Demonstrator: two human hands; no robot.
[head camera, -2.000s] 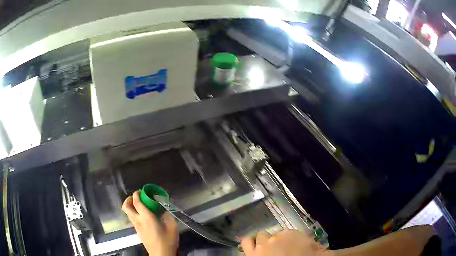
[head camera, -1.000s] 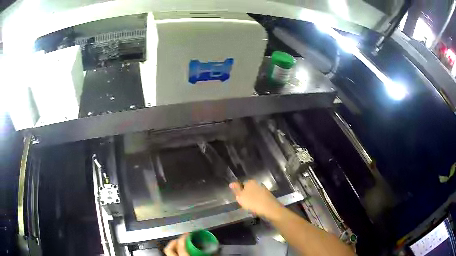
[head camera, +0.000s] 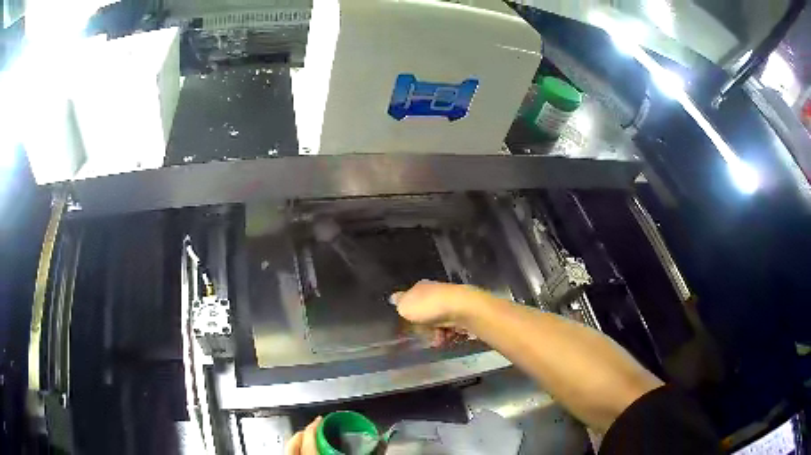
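My right hand (head camera: 433, 308) is closed over the stencil, around the handle end of the spatula. The spatula's blurred blade (head camera: 356, 256) reaches up and left over the dark centre of the stencil (head camera: 276, 302). Whether its tip touches the sheet cannot be told. My left hand (head camera: 305, 439), cut off by the bottom edge, holds the open green solder paste jar (head camera: 345, 430) in front of the stencil frame (head camera: 356, 387). Grey paste shows inside the jar.
A metal crossbeam (head camera: 356, 176) runs behind the stencil. The white print head cover (head camera: 427, 84) and a second green-lidded paste jar (head camera: 555, 105) stand there. Rails with pneumatic cylinders (head camera: 212, 318) flank the stencil. Crumpled grey-white wiping material (head camera: 480, 435) lies at the front.
My right hand took the spatula from the jar to over the stencil, and its blade has since shifted left. My left hand with the jar has moved down to the picture's bottom edge.
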